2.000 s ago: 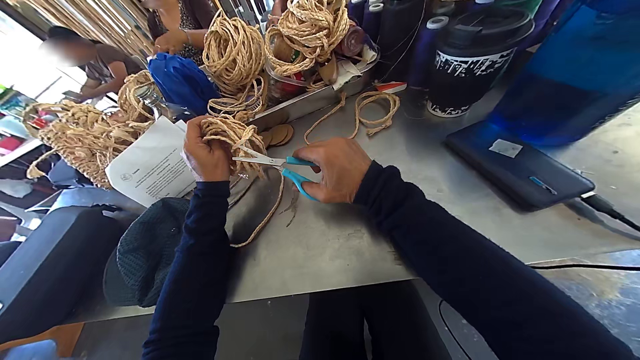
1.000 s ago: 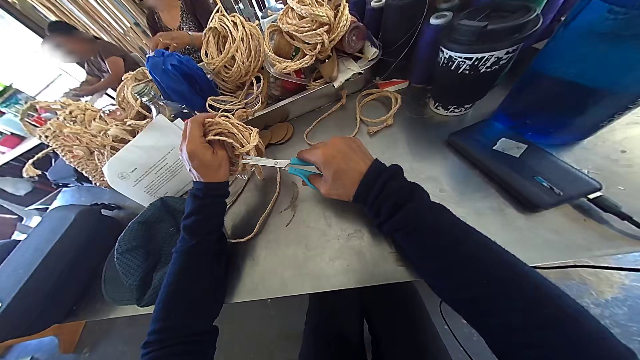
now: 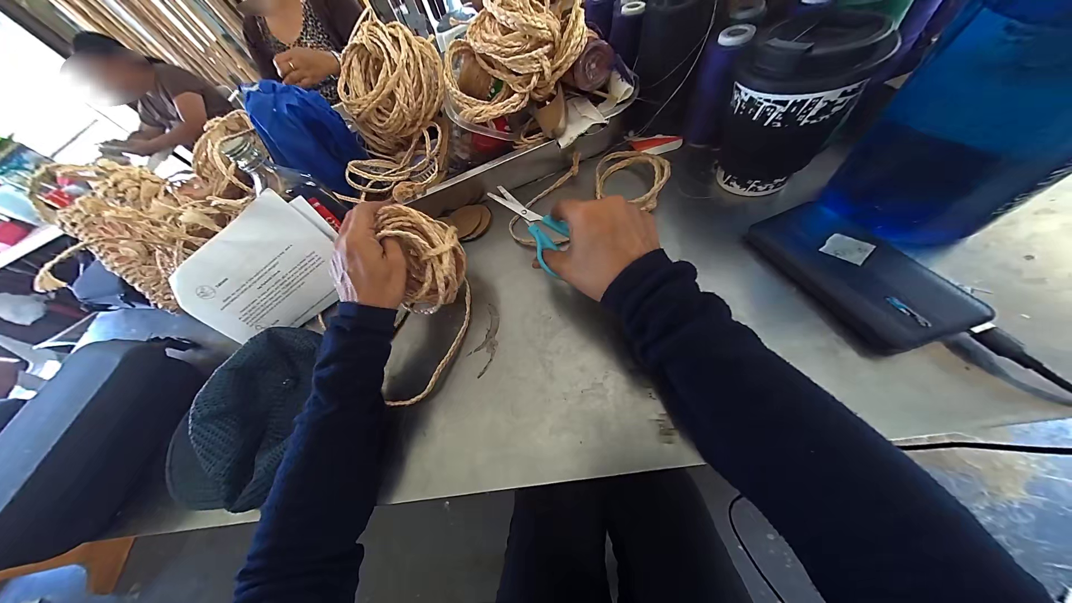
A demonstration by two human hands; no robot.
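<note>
My left hand (image 3: pixel 368 261) grips a coiled bundle of braided natural-fibre cord (image 3: pixel 429 255), from which one length loops down onto the metal tabletop (image 3: pixel 544 402). To its right, my right hand (image 3: pixel 607 239) holds scissors with turquoise handles (image 3: pixel 546 236); their blades are parted and point up and left, apart from the bundle. A loose loop of cord (image 3: pixel 634 177) lies just beyond my right hand. Small fibre scraps (image 3: pixel 487 339) rest on the table between my hands. Round brown discs (image 3: pixel 469 221) lie behind the bundle.
A metal tray (image 3: pixel 502 172), cord coils (image 3: pixel 391 84) and a blue bag (image 3: pixel 306 134) are at the back. Right are a black cup (image 3: pixel 783 109), a blue container (image 3: pixel 938 126) and a cabled dark device (image 3: pixel 871 276). Left are printed paper (image 3: pixel 260 268) and a dark cap (image 3: pixel 251 410). Two people sit beyond.
My right hand has moved the scissors away from the bundle, to the right and farther back. Their blades were at the cord in the earlier frames. My left hand still grips the bundle.
</note>
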